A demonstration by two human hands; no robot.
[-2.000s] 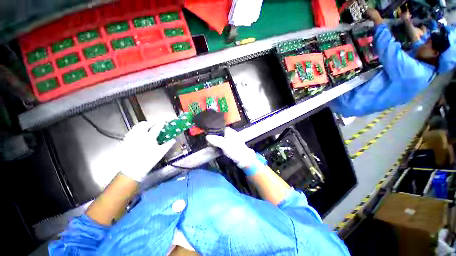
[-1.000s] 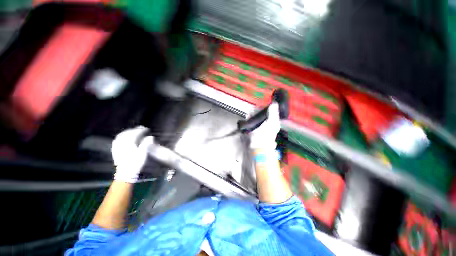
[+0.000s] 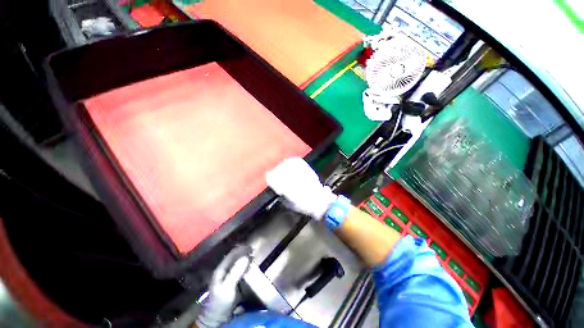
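Observation:
A black tote holds a flat red-orange sheet, seen at the left and centre. My right hand, in a white glove with a blue band at the cuff, is at the tote's near right side, its fingers over the sheet's edge. Whether it grips the sheet is unclear. My left hand, also gloved, is low in the view beside the end of a pale metal rail; its grip cannot be made out. The black barcode scanner lies on the metal surface, touched by neither hand.
An orange sheet lies on green matting behind the tote. A white fan stands beyond it. Right are a red compartment tray with small green boards, clear blister trays on a shelf and a black slotted tray.
The view has turned left to the tote. My right hand has let go of the scanner, now lying on the metal, and is at the sheet's edge. My left hand stays near the rail.

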